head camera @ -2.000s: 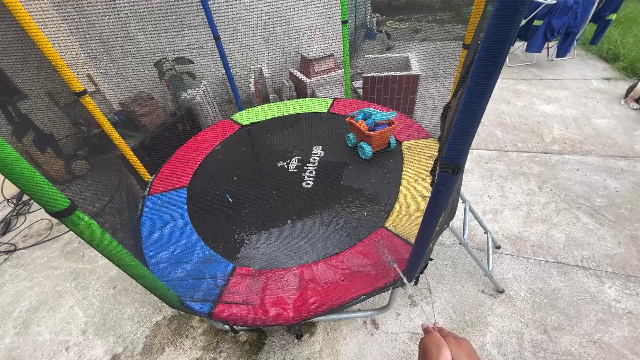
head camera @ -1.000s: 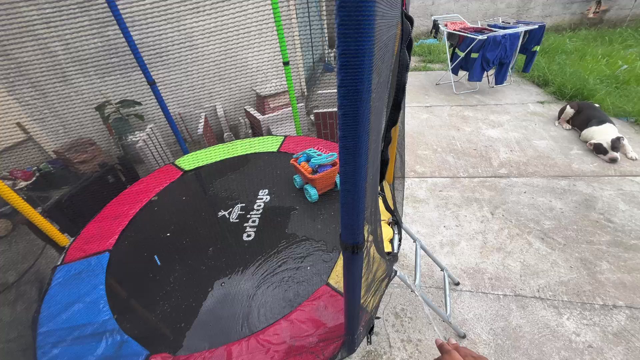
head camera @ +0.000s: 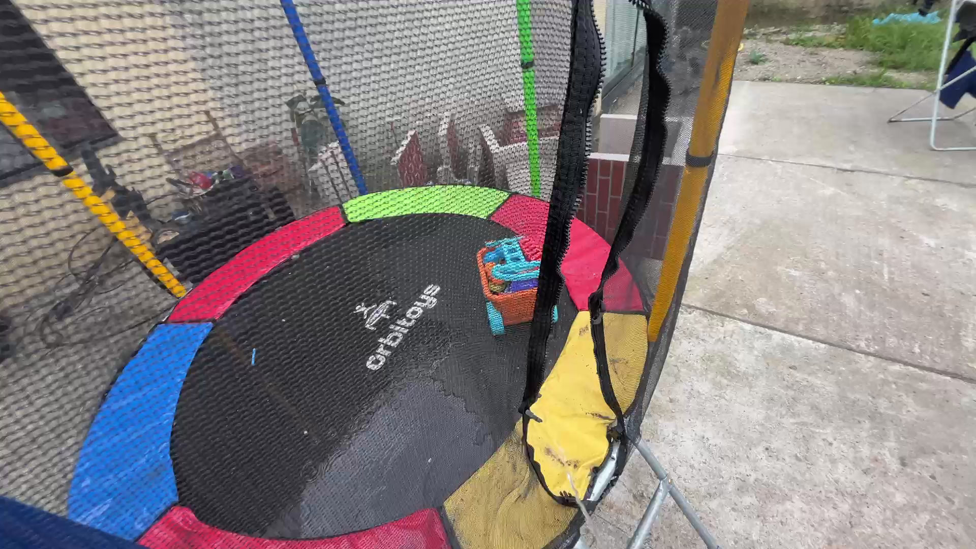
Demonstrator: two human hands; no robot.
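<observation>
Neither of my hands shows in the current view. A round trampoline with a wet black jumping mat (head camera: 320,427) fills the middle, seen through its mesh net. Its padded rim has blue, red, green and yellow sections; dirt marks the yellow pad (head camera: 568,412). A black zipper (head camera: 564,191) edges a narrow gap in the net, open down to that pad. On the mat near the far right rim stands an orange toy cart (head camera: 511,303) with blue wheels and blue toys in it. A thin stream of water (head camera: 576,492) crosses the low edge of the yellow pad.
A metal ladder (head camera: 656,507) leans below the yellow pad. Foam-covered poles, one of them orange-yellow (head camera: 690,160), hold the net. Concrete paving (head camera: 823,427) lies to the right, with part of a white drying rack (head camera: 936,107) beyond. Cables (head camera: 72,282) and clutter lie behind the trampoline.
The hand seen at the bottom edge earlier is out of view. The view has moved around to the zippered gap; the dog seen a second ago is out of frame.
</observation>
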